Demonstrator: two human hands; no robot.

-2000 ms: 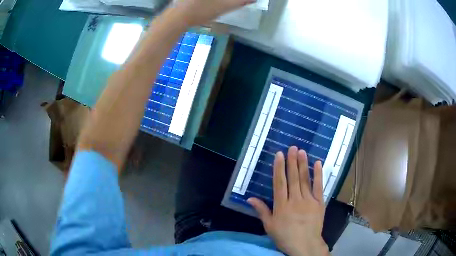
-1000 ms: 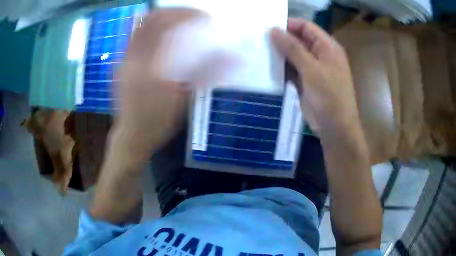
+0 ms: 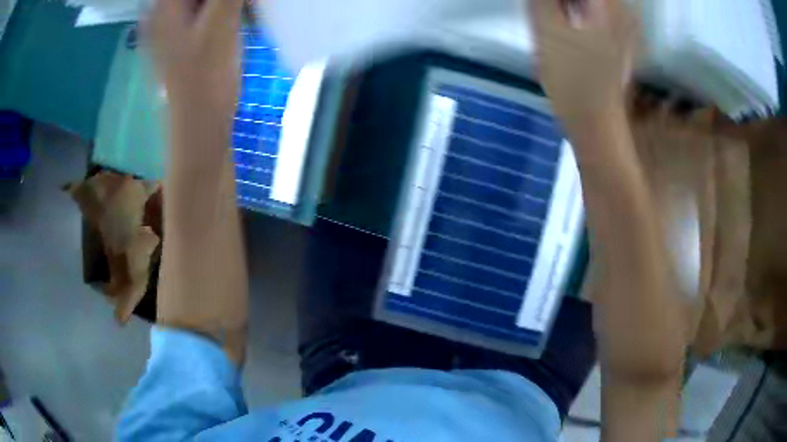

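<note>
A laid-up panel [image 3: 492, 198] lies tilted in front of me, with dark-blue cells, pale cross lines, white side strips and a frosted border. No white sheet covers it. A blurred white sheet [image 3: 345, 26] spans the top between my hands; its kind is unclear. My left hand [image 3: 194, 39] is at the sheet's left side, its fingers curled and partly cut off by the top edge. My right hand [image 3: 582, 52] is curled at its right side, above the panel's upper right corner. Both seem to grip the sheet.
A blue cell array [image 3: 259, 129] lies on a pale-green glassy board [image 3: 129, 129] at left. A pile of whitish sheets [image 3: 708, 52] is at upper right, above crumpled brown paper [image 3: 725, 233]. A cardboard box with brown paper [image 3: 121, 242] is at lower left.
The white sheet has moved up and away from over the panel. My hands have moved farther apart and toward the top edge. The view has turned, so the panel looks more tilted.
</note>
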